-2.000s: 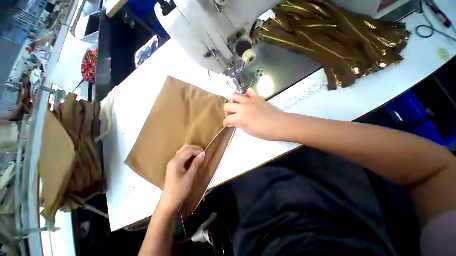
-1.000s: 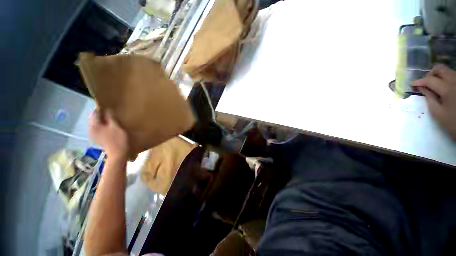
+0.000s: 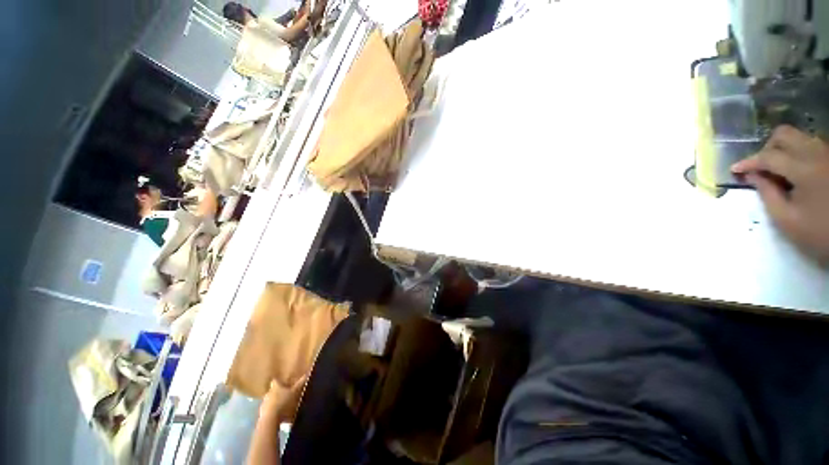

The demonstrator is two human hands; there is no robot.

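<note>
Tan fabric panels (image 3: pixel 284 334) lie at the lower left, beside the white table, with a slightly wrinkled surface. My left hand (image 3: pixel 284 400) touches their lower edge; its fingers are partly hidden, so its grip is unclear. My right hand (image 3: pixel 793 186) is at the right edge of the picture, on the white table by the sewing machine (image 3: pixel 784 41). Its fingertips are bent at the edge of a grey plate with a yellow strip (image 3: pixel 727 123). A small dark spot shows at the fingertips, and I cannot tell whether they hold anything.
Folded tan cut pieces (image 3: pixel 364 113) hang at the white table's (image 3: pixel 545 154) left end. A long white rail (image 3: pixel 259 263) runs diagonally beyond. Two people are at the upper left among pale cloth. A cloth heap (image 3: pixel 109 381) and blue bin stand lower left. Dark shelving is under the table.
The view has swung left from the needle area. My left hand carried a tan panel away from the machine, then lowered it to the lower-left panels. My right hand stays near the machine.
</note>
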